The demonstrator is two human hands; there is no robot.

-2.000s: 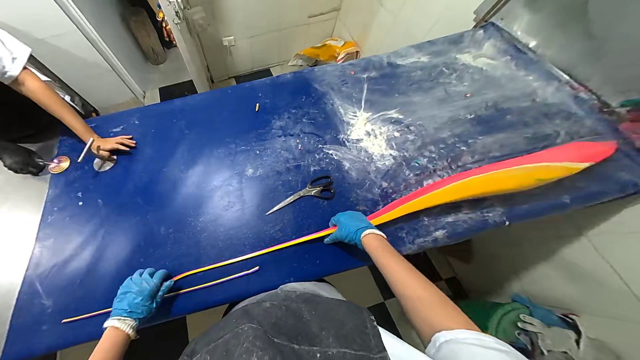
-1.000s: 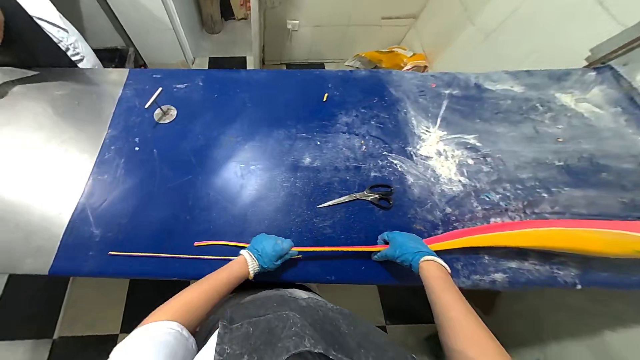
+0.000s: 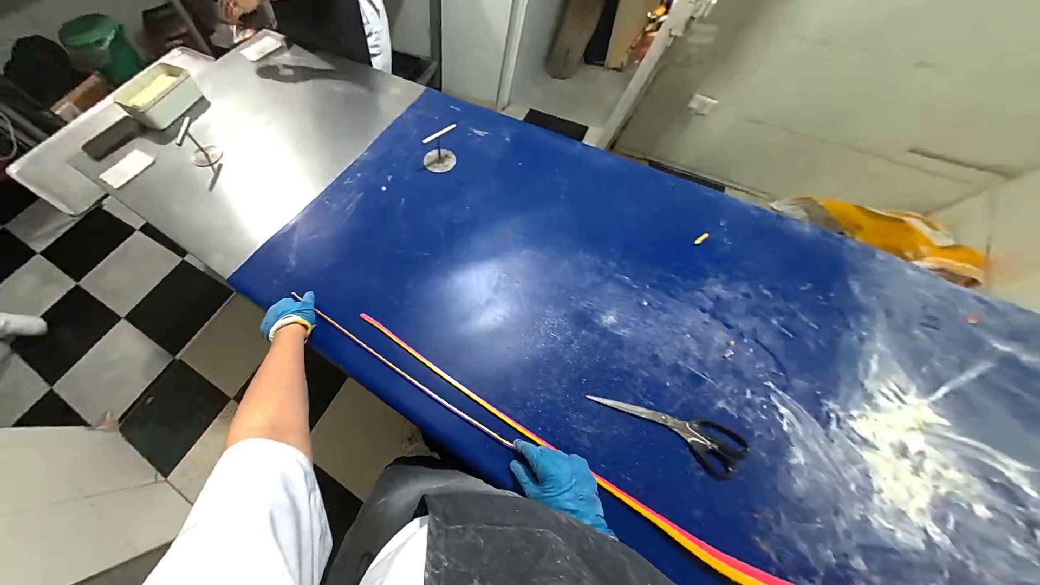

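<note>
My left hand (image 3: 290, 315), in a blue glove, grips the far end of a thin striped strand (image 3: 398, 371) near the table's front edge. My right hand (image 3: 561, 481), gloved too, has its fingertips at the strand's near end; whether they pinch it I cannot tell. A longer pink and yellow rope (image 3: 455, 383) of soft material runs beside the strand, passes at my right hand and thickens toward the lower right. Black-handled scissors (image 3: 678, 426) lie slightly spread on the blue table (image 3: 536, 211), right of the rope.
White powder (image 3: 910, 455) covers the table's right part. A disc with an upright pin (image 3: 439, 161) stands at the back, a small yellow piece (image 3: 702, 239) lies farther right. A metal table (image 3: 301, 122) adjoins at left, with a tub (image 3: 158, 95). A person stands behind it.
My left hand has left the thick rope's thin part and moved left to the end of the separate strand. My right hand has moved left along the rope. The view has swung left.
</note>
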